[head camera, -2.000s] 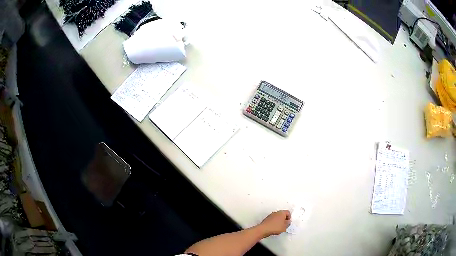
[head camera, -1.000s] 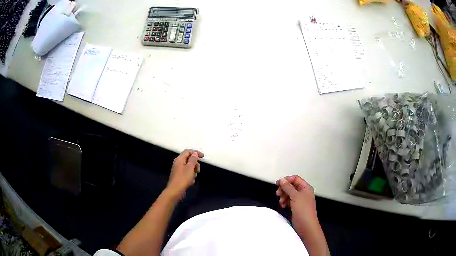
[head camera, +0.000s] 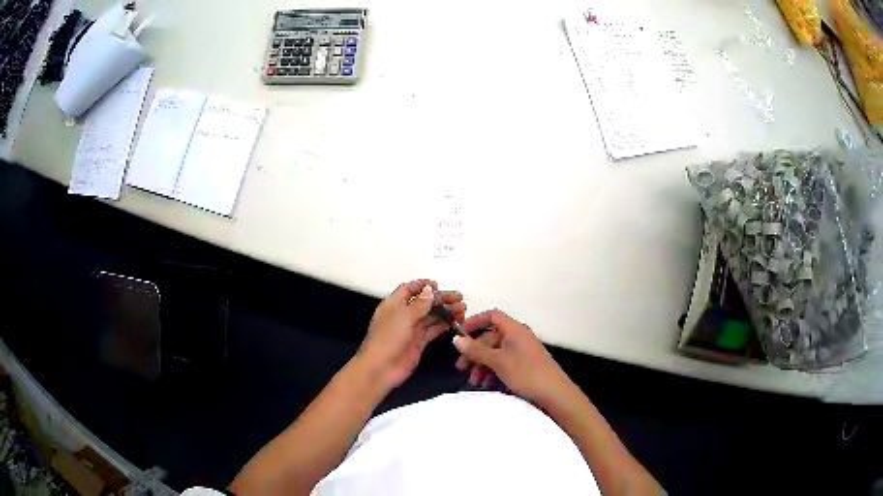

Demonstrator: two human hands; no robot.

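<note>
My left hand (head camera: 399,334) and my right hand (head camera: 505,356) meet at the table's front edge, both bare. A thin dark and pale pen (head camera: 448,318) is between them; the left fingers are at its dark end and the right fingers pinch its pale end. Its tips are partly hidden by the fingers. A white paper slip (head camera: 449,228) with faint writing lies on the white table just beyond the hands. Its edges are hard to see.
A clear bag of grey-beige loops (head camera: 789,262) rests on a scale (head camera: 712,329) at the right. A record sheet (head camera: 634,92) and yellow bundles (head camera: 802,19) lie beyond it. A calculator (head camera: 317,46), notebook (head camera: 198,150), another sheet (head camera: 109,136) and white roll (head camera: 100,58) lie left. A stool (head camera: 131,323) stands below.
My left hand has moved right and my right hand left, so they now meet. The pen now shows between them. Earlier, my left hand was at the slip; it has left it.
</note>
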